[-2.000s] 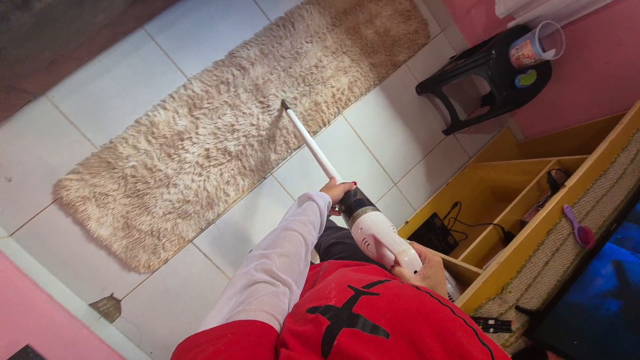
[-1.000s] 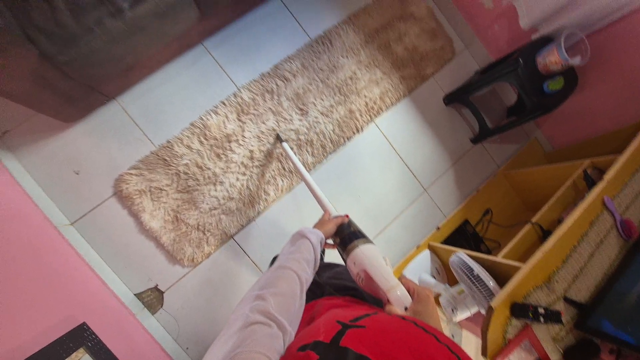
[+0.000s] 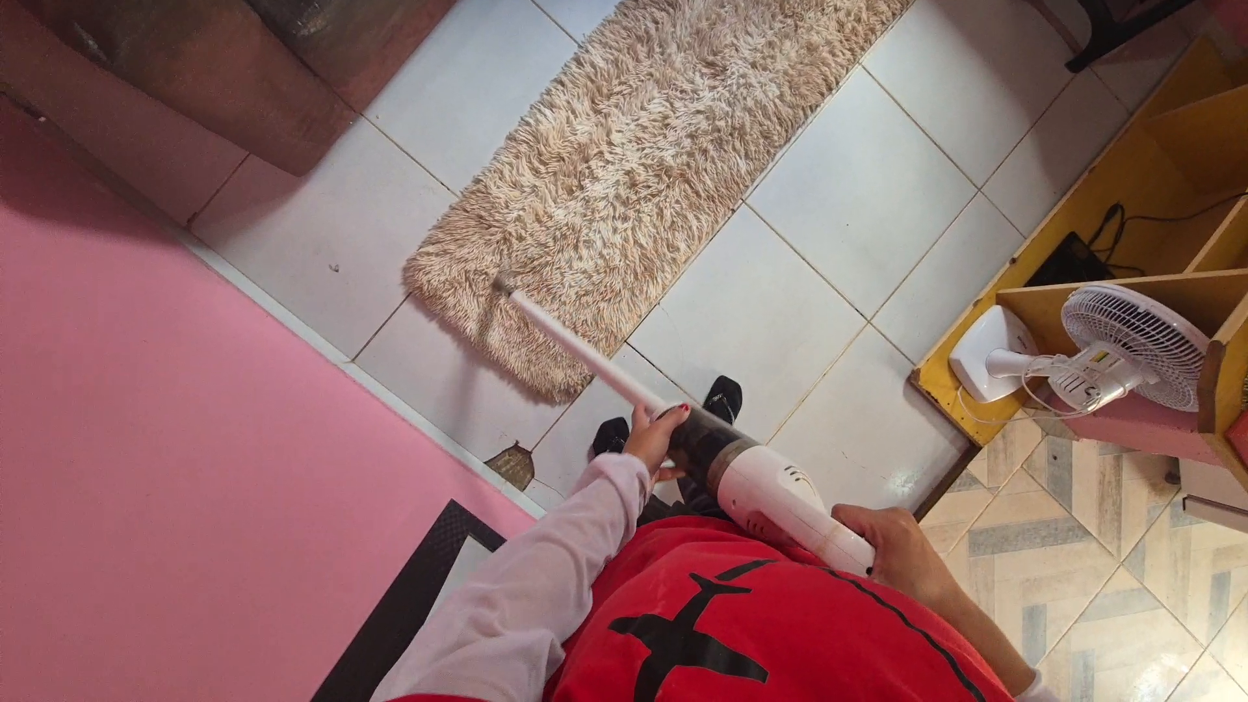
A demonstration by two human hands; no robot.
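Observation:
A white cordless stick vacuum cleaner (image 3: 780,492) runs diagonally in front of my red shirt. My left hand (image 3: 655,441) grips it where the white tube meets the dark, see-through dust cup. Around the handle at its rear end is my right hand (image 3: 892,546), with part of the fingers hidden. The small dark nozzle at the tube's tip is over the near end of a shaggy beige rug (image 3: 624,185), seemingly touching the pile.
Right, a white electric fan (image 3: 1131,346) lies by a yellow wooden shelf unit (image 3: 960,390) with a black device and cable inside. A pink wall (image 3: 195,439) borders the white tiles at left. Brown furniture (image 3: 244,78) stands upper left. My dark-shod feet are below the tube.
The nozzle has moved along the rug to its near end, by the pink wall. Both hands have kept hold of the vacuum. The view has shifted toward the left wall.

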